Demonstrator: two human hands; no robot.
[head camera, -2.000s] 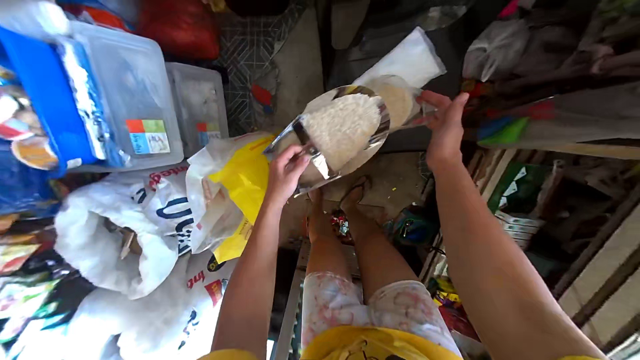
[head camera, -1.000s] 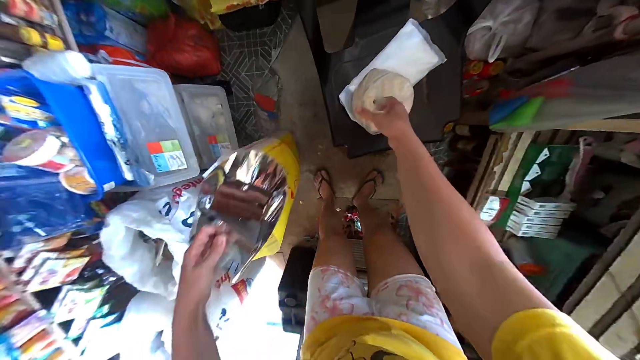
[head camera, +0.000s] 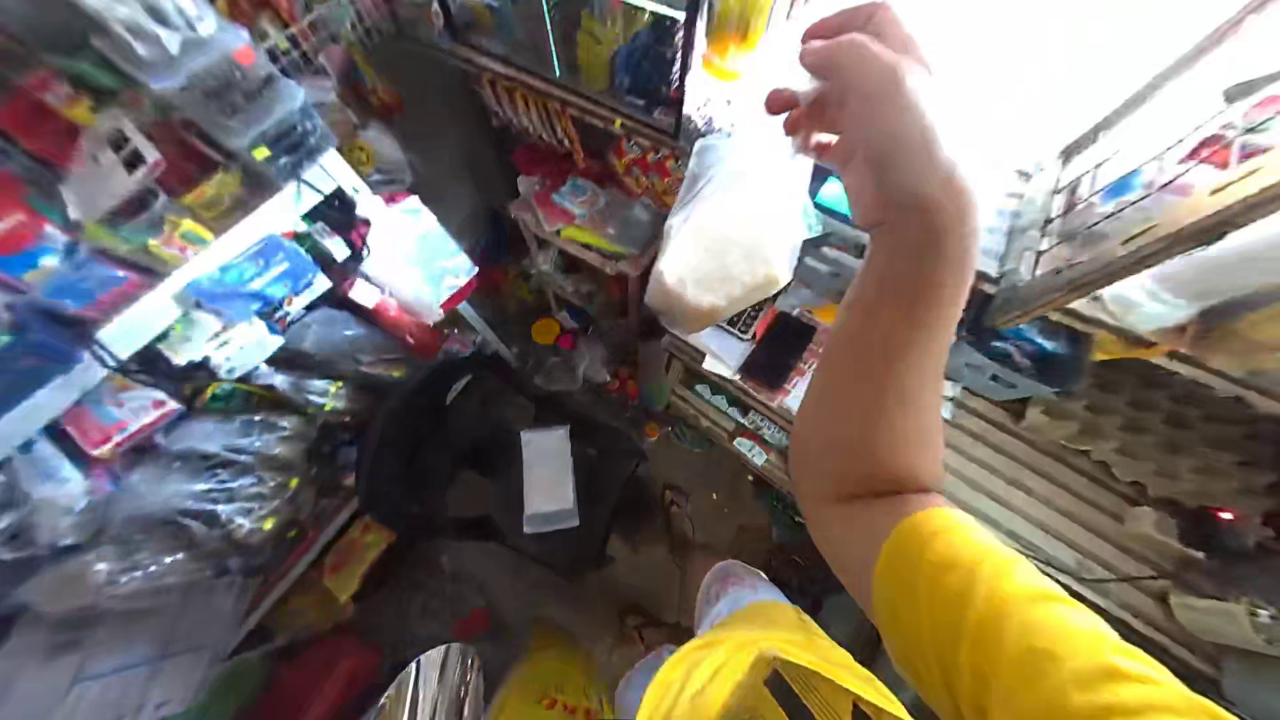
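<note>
My right hand (head camera: 855, 95) is raised at the upper middle, its fingers curled at the top of a clear plastic bag of white grains (head camera: 725, 235), which hangs below and left of it. The exact grip is blurred by bright light. At the bottom edge shows part of a shiny metal scoop or pan (head camera: 440, 685). My left hand is out of view. A flat white plastic packet (head camera: 549, 478) lies on a black chair or bag-like surface (head camera: 440, 440) left of my feet.
A wooden counter (head camera: 725, 410) bears a dark phone-like object (head camera: 778, 350) and a calculator (head camera: 745, 318). Shelves of packaged goods (head camera: 250, 290) stand at left. Egg trays (head camera: 1150, 440) and wooden slats (head camera: 1040, 490) are at right.
The view has swung far round to the counter. My right hand, earlier on the bag over the black surface, is now raised with the bag near the counter. My left hand has left view.
</note>
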